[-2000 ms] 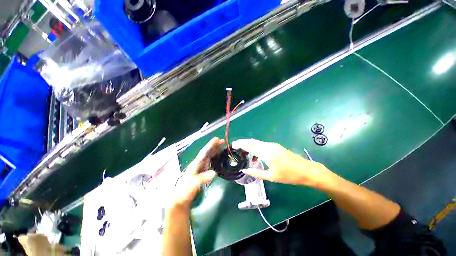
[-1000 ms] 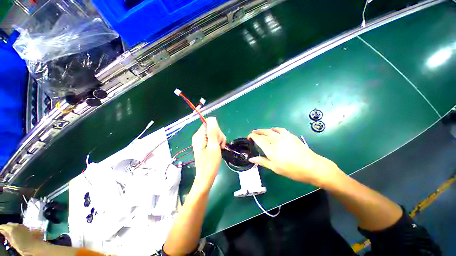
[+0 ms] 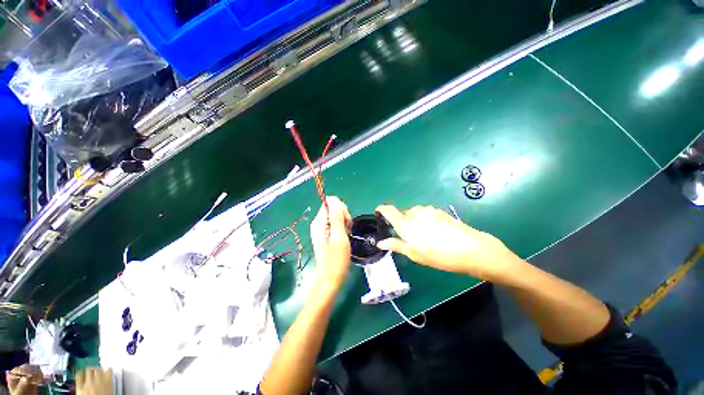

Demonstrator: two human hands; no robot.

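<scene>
A white camera housing (image 3: 382,279) stands near the bench's front edge, its foot towards me and its white tail cable (image 3: 407,316) curling off the foot. A round black front housing (image 3: 369,240) sits at its mouth. My left hand (image 3: 332,239) is at the black housing's left side and pinches the red wire harness (image 3: 308,158), whose small white plugs point away over the belt edge. My right hand (image 3: 432,239) holds the black housing's right rim with thumb and fingers. The housing's inside is partly hidden.
A white sheet (image 3: 177,308) at left holds white housings, wires and small black parts. Two black rings (image 3: 473,181) lie on the green bench at right. Beyond are the conveyor belt (image 3: 255,146), a blue bin (image 3: 208,38) and a clear plastic bag (image 3: 93,92). Another person's hands show at lower left.
The red harness first stood up from the black housing's centre; my left hand left the housing's rim and took hold of the wires. The harness now points more upright than one second ago.
</scene>
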